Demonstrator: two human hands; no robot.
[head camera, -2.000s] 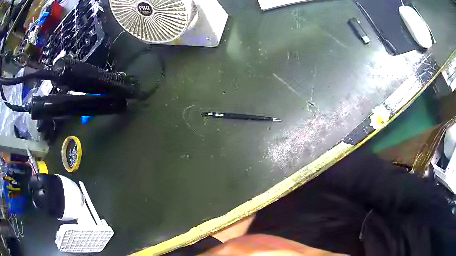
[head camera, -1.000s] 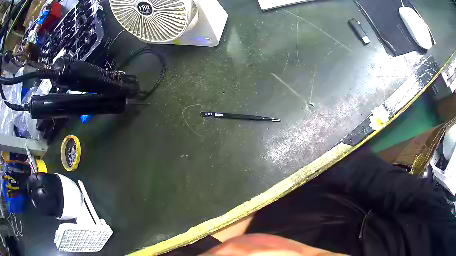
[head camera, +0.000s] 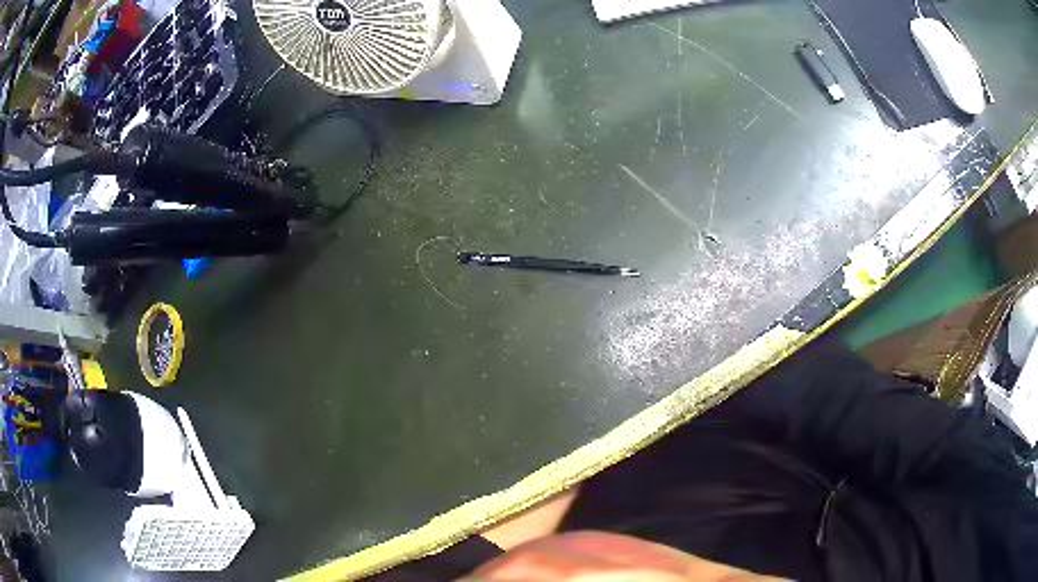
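Observation:
A thin black pen-like tool (head camera: 549, 265) lies alone on the dark green bench top (head camera: 376, 421), with pale lettering at its left end and a silvery tip at its right. No hand can be made out. Blurred skin shows at the bottom edge, below the bench edge, but I cannot tell which body part it is. Nothing touches the tool. A white computer mouse (head camera: 947, 66) lies at the top right beside a dark pad (head camera: 871, 57), with no hand on it.
A cream fan (head camera: 353, 46) stands at the top. Two black handles (head camera: 176, 237) with cables lie left. A yellow tape roll (head camera: 161, 344) and a white device (head camera: 188, 534) are lower left. A small black stick (head camera: 817, 71) lies near the pad. Black clothing (head camera: 740, 477) is beyond the yellowish edge.
The view shifts very slightly. The tool, mouse and other bench objects stay in place.

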